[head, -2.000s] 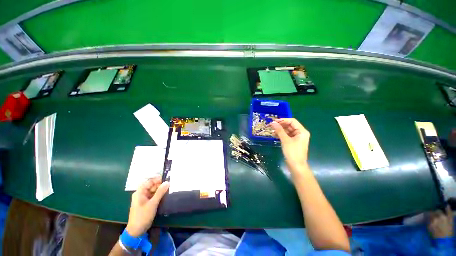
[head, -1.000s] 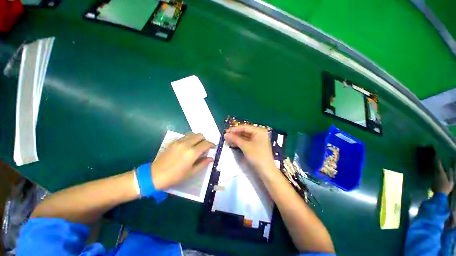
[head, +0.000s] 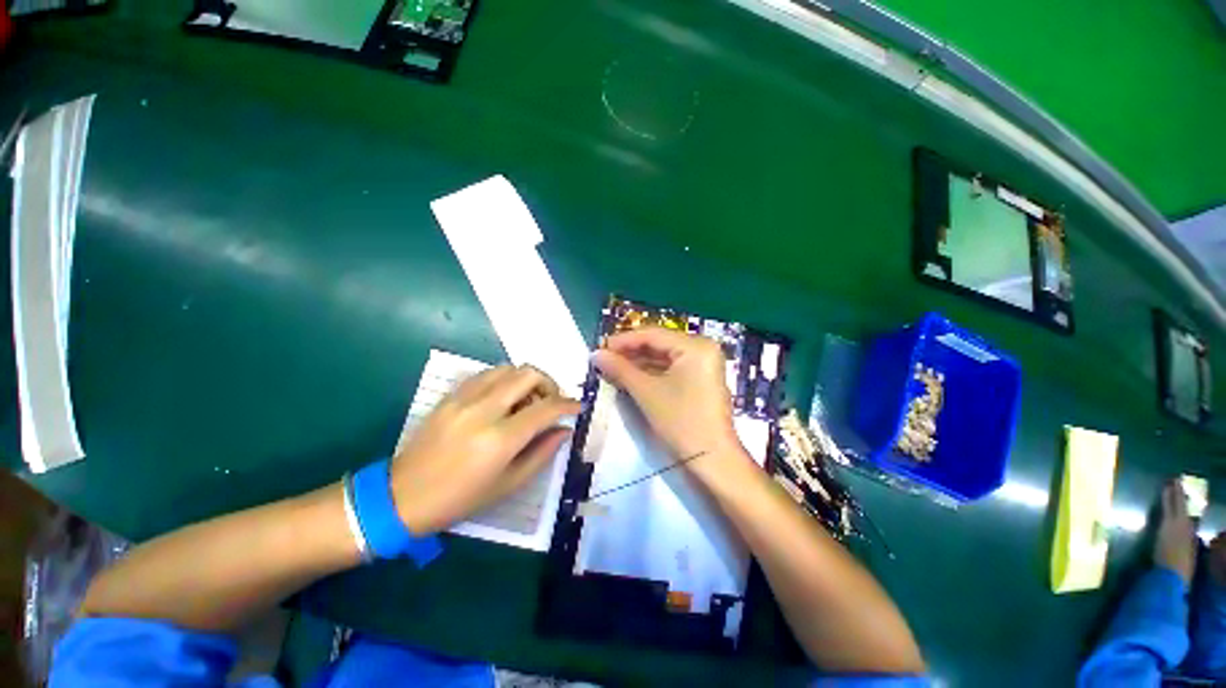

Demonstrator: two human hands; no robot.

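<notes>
The black tablet unit (head: 578, 591) lies slanted before me, with a pale panel (head: 645, 518) and exposed circuitry at its far end. My right hand (head: 679, 390) is over its upper left part, thumb and finger pinched at the left edge on a tiny pale component, mostly hidden. A thin dark wire (head: 645, 477) crosses the panel below that hand. My left hand (head: 471, 450) is curled over the lined white sheet (head: 511, 522), fingertips at the tablet's left edge; whether they grip anything is hidden. A narrow white sheet (head: 504, 269) touches the tablet's left side.
Right of the tablet are loose small components (head: 813, 477) and a blue bin (head: 988, 417) with beige parts. Farther right lie a yellow-edged pad (head: 1084, 511) and another person's hand (head: 1176, 538). Other tablet units (head: 995, 242) lie along the back. Long strips (head: 51, 282) lie far left.
My right hand has gone from the blue bin to the tablet's upper left. My left hand has left the tablet's lower left edge and lies higher, over the lined sheet. The view has turned.
</notes>
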